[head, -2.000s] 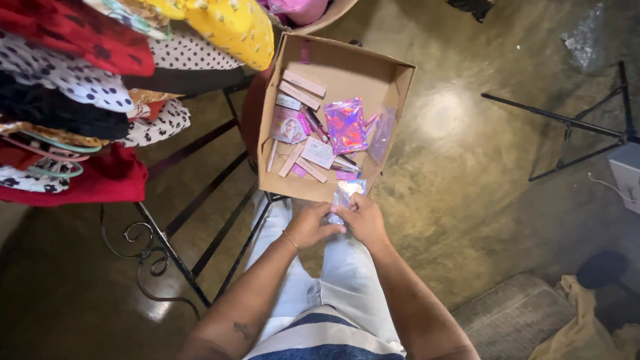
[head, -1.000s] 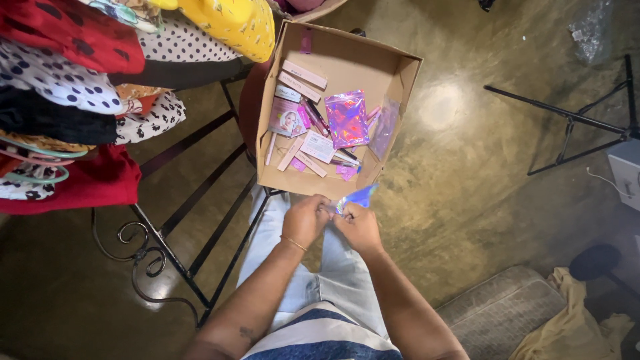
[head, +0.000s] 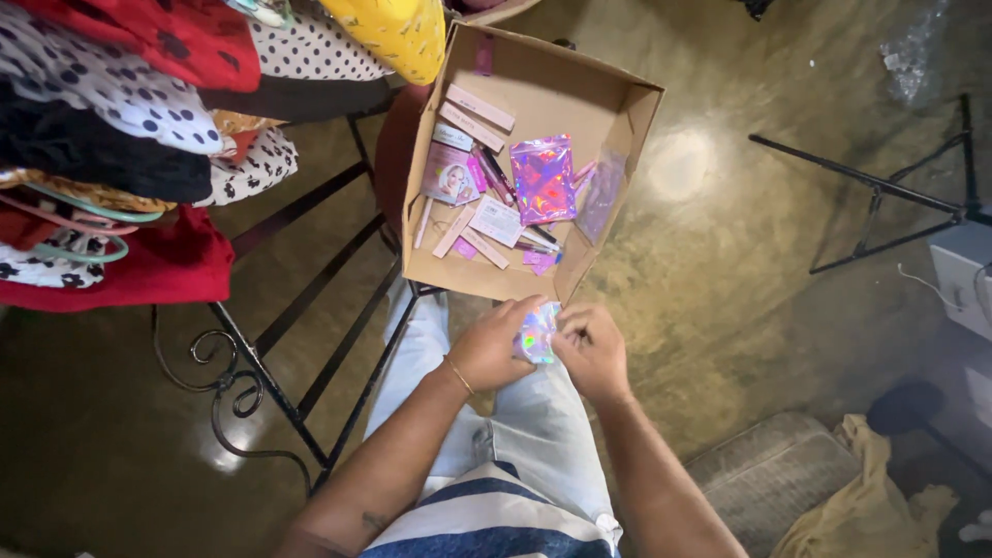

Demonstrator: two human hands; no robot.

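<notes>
Between my hands, just below the near edge of an open cardboard box [head: 535, 48], is a small shiny holographic pouch [head: 536, 333]. My left hand [head: 496, 345] grips its left side, and the fingers of my right hand [head: 593, 349] pinch its right edge. Inside the box lies a larger holographic zip pouch [head: 544, 180] with red and purple reflections. Slim pink cartons [head: 479, 106], a white printed card [head: 497, 221], a pack with a printed picture [head: 448, 172], several pencil-like sticks [head: 496, 177] and a clear plastic bag [head: 601, 198] lie around it.
Patterned clothes [head: 101, 85] with plastic hangers [head: 77, 252] are heaped at the upper left, over a black metal rack [head: 322, 275]. A black metal stand [head: 876, 186] is at the right, near a grey box [head: 961, 271]. A grey cushion [head: 775, 473] and beige cloth [head: 845, 496] lie lower right.
The small pouch, seen edge-on and bluish a second ago, now shows its broad face. My left hand has shifted to grip its side. The box contents look the same.
</notes>
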